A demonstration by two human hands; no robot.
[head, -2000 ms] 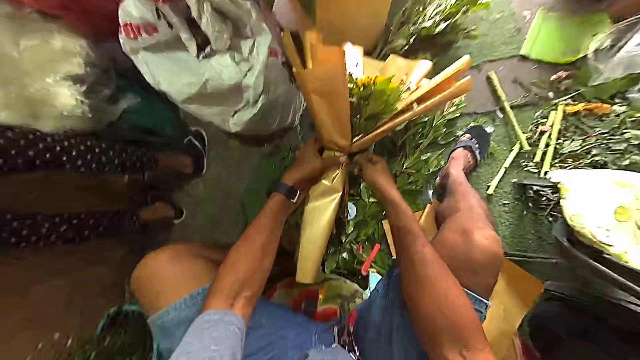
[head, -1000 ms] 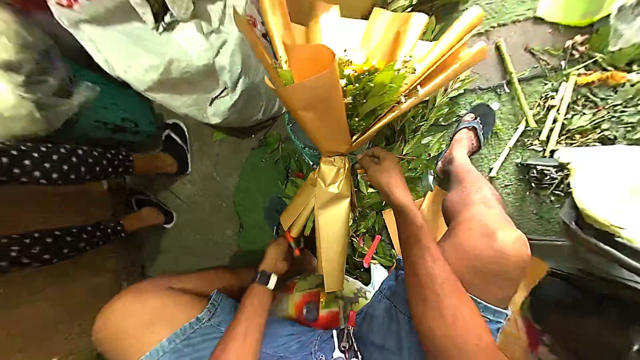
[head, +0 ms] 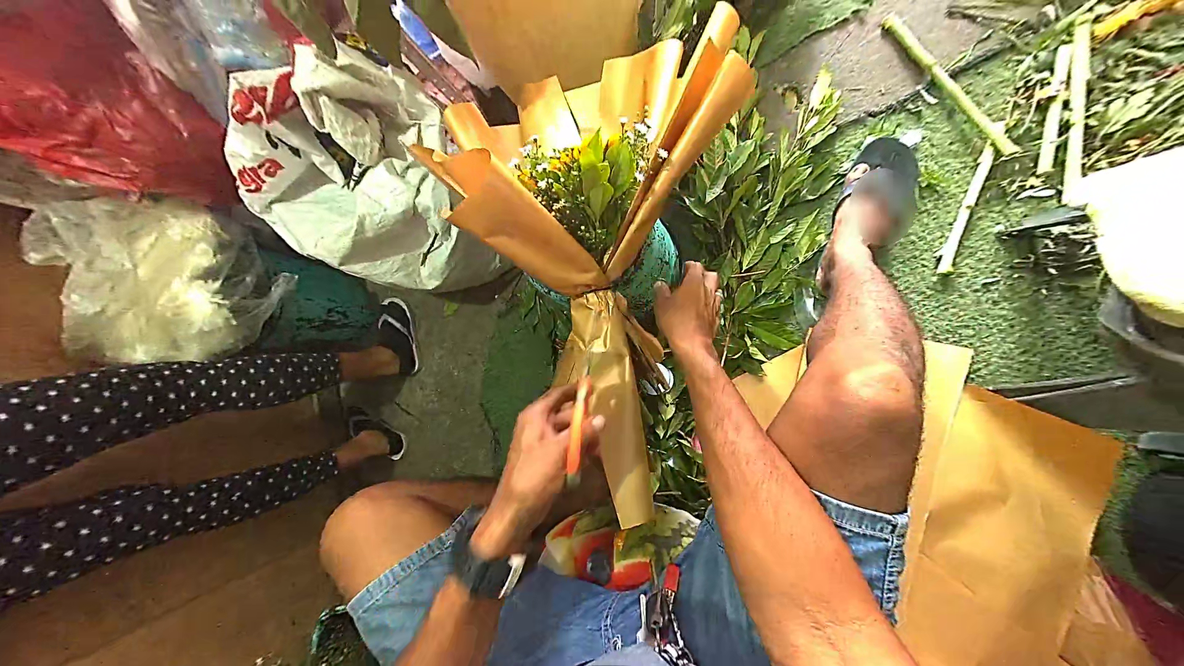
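Observation:
A bouquet wrapped in tan-gold paper (head: 532, 217) stands upright in front of me, narrow at its tied neck (head: 597, 289). Small white and yellow flowers and green leaves (head: 606, 171) show in its opening. My left hand (head: 546, 439), with a watch at the wrist, holds a slim orange-handled tool (head: 577, 430) in front of the lower wrap (head: 620, 416); the tool's type is unclear. Just right of the neck is my right hand (head: 692, 305), fingers curled beside a teal container (head: 659, 264); whether it grips anything is unclear.
Leafy branches (head: 754, 213) lie right of the bouquet, with cut stems (head: 953, 88) beyond. Loose tan paper (head: 1008, 518) lies by my right leg. A white sack (head: 370, 213) and a clear plastic bag (head: 166, 287) are at left, near another person's legs (head: 166, 407).
My left hand, at the bouquet's neck two seconds ago and near my lap with the tool one second ago, is now up beside the lower wrap. My right hand remains near the neck.

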